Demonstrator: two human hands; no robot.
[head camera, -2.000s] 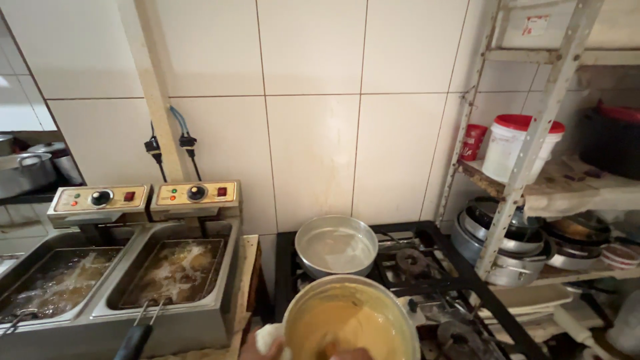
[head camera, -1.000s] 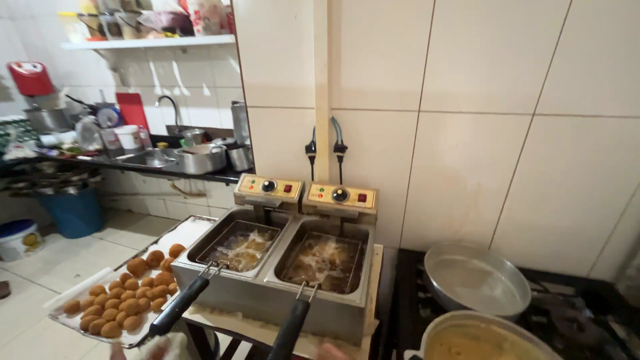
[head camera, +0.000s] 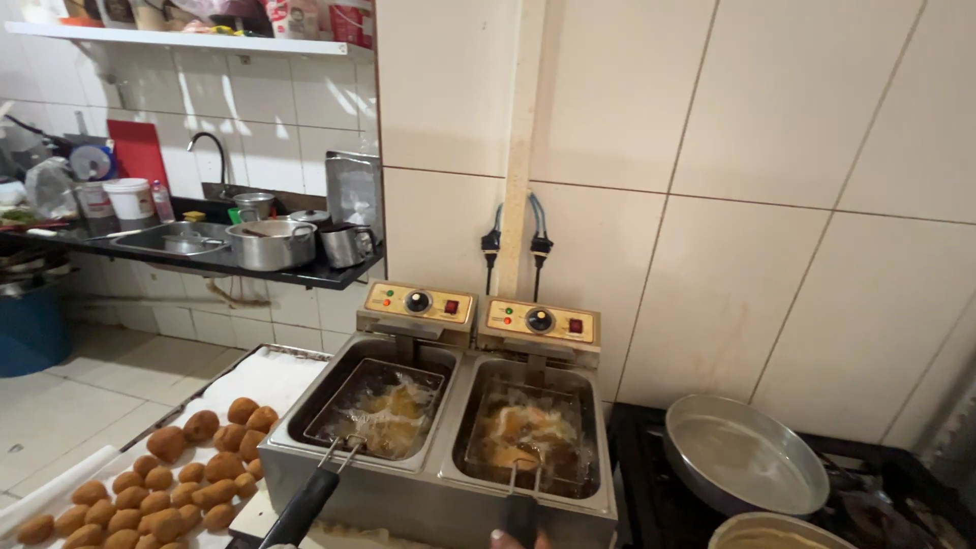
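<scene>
My right hand shows only its fingertips at the bottom edge, closed around the black handle of the right fryer basket. That basket sits in bubbling oil with food frying in it. The left basket is also down in bubbling oil, its black handle slanting towards the lower left. A pale sliver touches that handle's lower end; whether it is my left hand or a cloth is unclear. Browned fried pieces, round and oval, lie on a paper-lined tray left of the double fryer.
At right, a round metal pan with cloudy liquid and the rim of a pot are on the black stove. Behind at left stand a sink counter with a large pot, a wall shelf and a blue bin.
The view has swung left from the stove to the fryer and moved nearer to it. My right hand, at the pot of batter two seconds ago, is now on the right basket's handle.
</scene>
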